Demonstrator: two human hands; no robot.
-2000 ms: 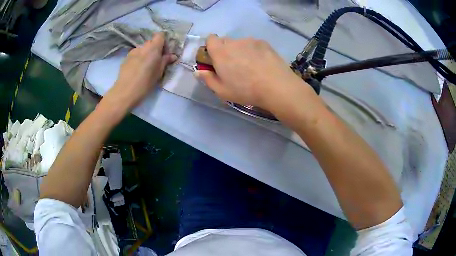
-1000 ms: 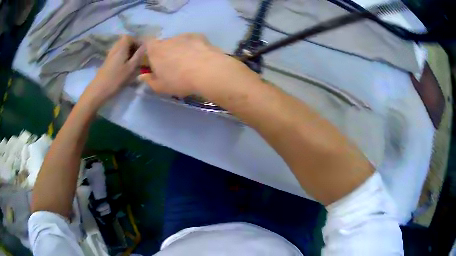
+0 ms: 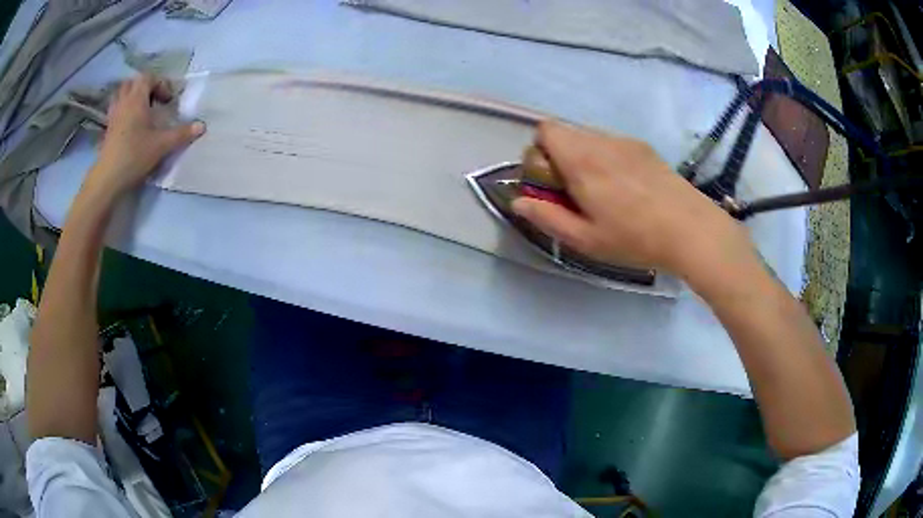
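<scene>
A long beige-grey sleeve piece [image 3: 334,152] lies flat across the table in front of me, with a raised seam along its far side and a white band at its left end. My left hand [image 3: 147,132] rests on that left end, fingers spread, near the band; whether it pinches cloth is hidden. My right hand [image 3: 607,197] grips the brown and red handle of the steam iron [image 3: 506,202]. The iron lies on the right part of the piece near its front edge, its tip pointing left and slightly away.
Crumpled unpressed pieces [image 3: 51,71] lie at the left. A flat pressed piece [image 3: 607,30] lies at the far side. Hose and cable [image 3: 800,197] run right from the iron. A reddish-brown pad [image 3: 794,126] is at the right table end. Bundled pieces [image 3: 15,354] are low left.
The iron in my right hand has moved from the piece's left end to its right part. My left hand now lies apart from it at the left end. The view has shifted.
</scene>
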